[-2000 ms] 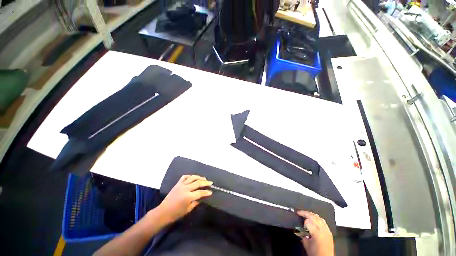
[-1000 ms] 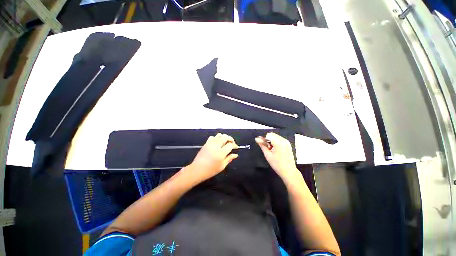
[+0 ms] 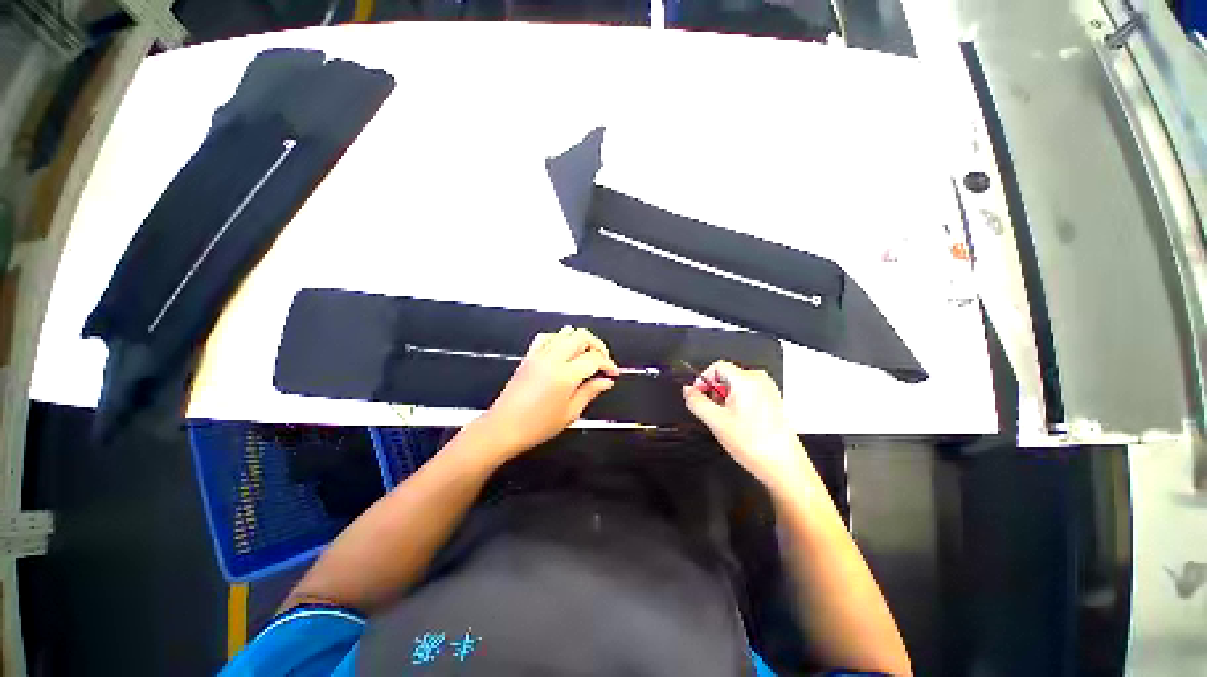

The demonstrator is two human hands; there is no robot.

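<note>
A black zippered panel (image 3: pixel 347 347) lies along the front edge of the white table. Its pale zipper line (image 3: pixel 457 353) runs lengthwise. My left hand (image 3: pixel 556 386) rests on the panel over the zipper, fingertips bent near its right part. My right hand (image 3: pixel 741 407) is just right of the zipper's end dot (image 3: pixel 654 373). Its fingers are closed on a small tool, probably snips (image 3: pixel 710 386), with a reddish part showing; a thin dark tip points toward the zipper end. Most of the tool is hidden by the fingers.
An angled-end panel (image 3: pixel 708 275) lies behind the work at the right. Stacked panels (image 3: pixel 199 218) lie at the left and overhang the table edge. A blue basket (image 3: pixel 271 496) sits below the front left edge. A grey metal-edged surface (image 3: pixel 1059 225) borders the right.
The view has tilted down. The panel has shifted left and lies straighter along the table edge. My left hand has moved right along the zipper, and my right hand has left the panel's right end.
</note>
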